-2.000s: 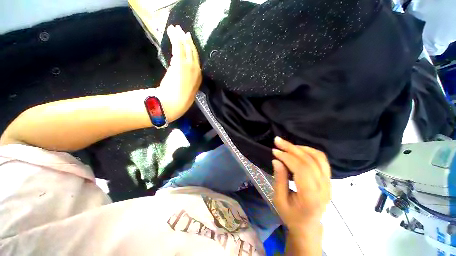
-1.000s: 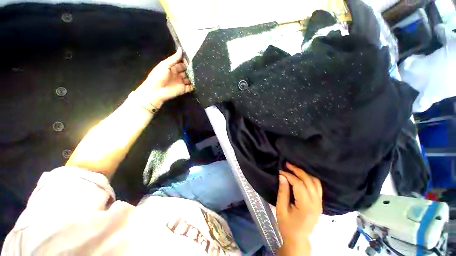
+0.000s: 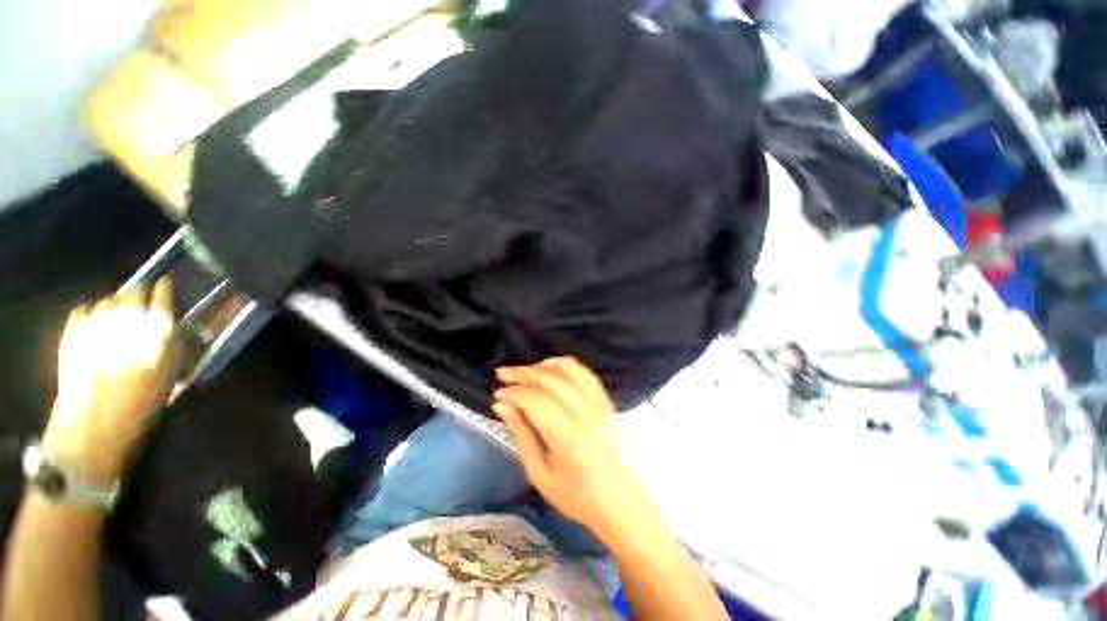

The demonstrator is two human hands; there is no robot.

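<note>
A large black garment [image 3: 546,170] lies bunched on the white machine table, with a few pale specks and pale patches on its left part. My right hand [image 3: 552,425] rests at its front edge, fingertips against the cloth. Whether they pinch it cannot be told. My left hand [image 3: 119,352] is off the garment at the far left, blurred, beside a metal rail at the table's left end. Whether its fingers hold anything cannot be told. The wrist wears a band.
The white sewing machine with blue stripes [image 3: 892,303] stands at the right, blurred. A yellow-tan board [image 3: 225,61] is at the upper left. A measuring tape edge [image 3: 401,370] runs along the table front. Dark cloth [image 3: 225,485] hangs at lower left. Blue crates [image 3: 935,109] stand at upper right.
The view has turned, and more of the machine shows. My left hand has moved away from the garment's left edge to the rail. My right hand remains at the front edge.
</note>
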